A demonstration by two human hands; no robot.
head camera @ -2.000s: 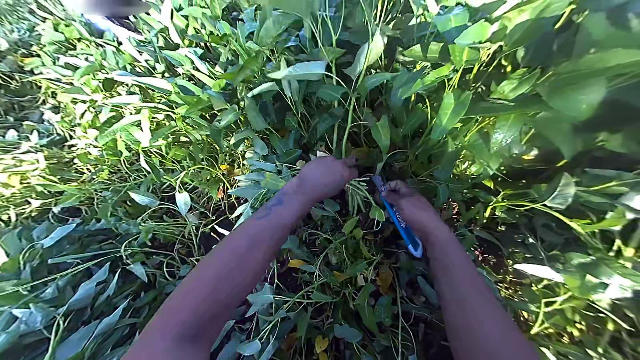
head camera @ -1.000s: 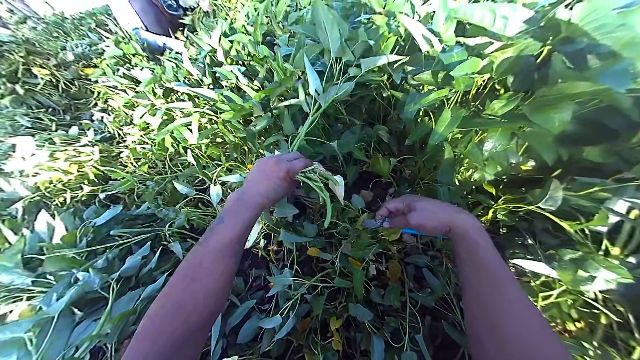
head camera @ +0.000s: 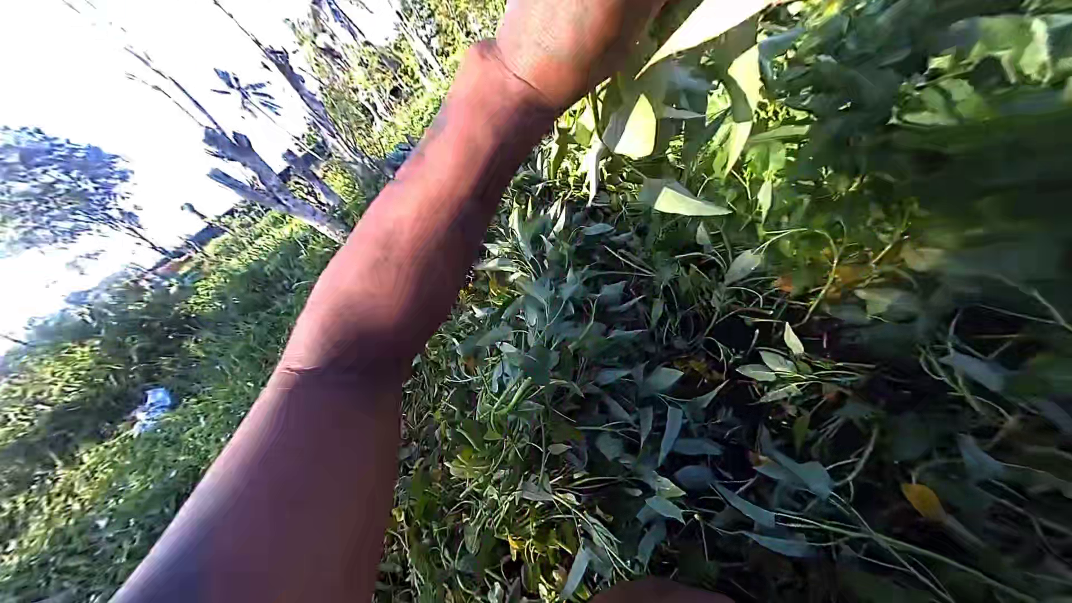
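Note:
My left hand [head camera: 578, 42] is raised at the top of the view, cut off by the frame edge, so its fingers are hidden. Broad green leaves [head camera: 632, 130] hang right beside it; whether the hand grips their stems cannot be told. My left forearm crosses the view from the bottom left. Only a blurred bit of skin shows at the bottom edge, and my right hand is not in view. Below and right of the arm spread leafy green plants [head camera: 620, 335] with narrow pointed leaves and long thin stems. The blue-handled tool is out of sight.
Dense foliage, blurred at the far right, surrounds the arm. Grass [head camera: 209, 419] slopes along the left, with a pale bluish object [head camera: 153, 408] lying in it. Behind stand bare tree trunks [head camera: 268, 180] and a leafy tree [head camera: 59, 188] against bright sky.
The view has swung and tilted strongly. My left hand, which held a bunch of green stems, has risen to the top edge. My right hand and the blue-handled tool have left the view.

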